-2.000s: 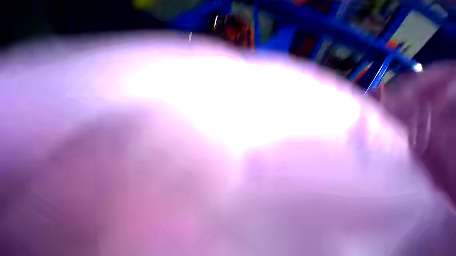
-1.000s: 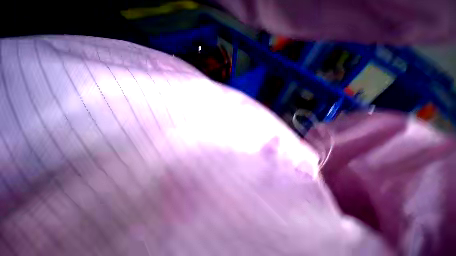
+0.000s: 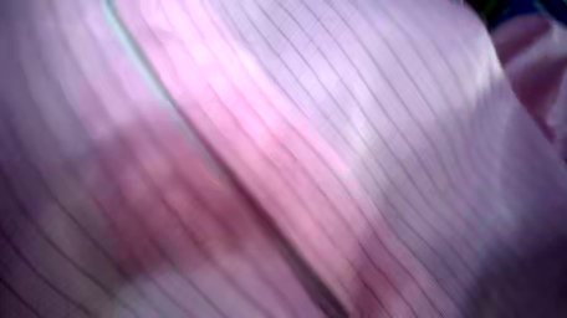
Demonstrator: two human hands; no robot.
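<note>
A pink-lilac work smock [image 3: 398,124] with fine dark stripes fills nearly the whole head view, close to the camera and blurred. A seam or edge, pale at the top and dark lower down, runs diagonally from the upper left to the bottom middle. A darker reddish-pink patch shows on the cloth left of the seam. Neither my left hand nor my right hand can be seen. No work piece shows; whatever lies behind the cloth is hidden.
A separate fold of pink cloth [image 3: 539,59] shows at the right edge. Above it, in the top right corner, is a small strip of something dark blue [image 3: 519,7], too small and blurred to name.
The smock now covers almost the whole view. The blue structure with compartments has dropped out except for a corner strip. The pink cloth at right has shrunk to the edge.
</note>
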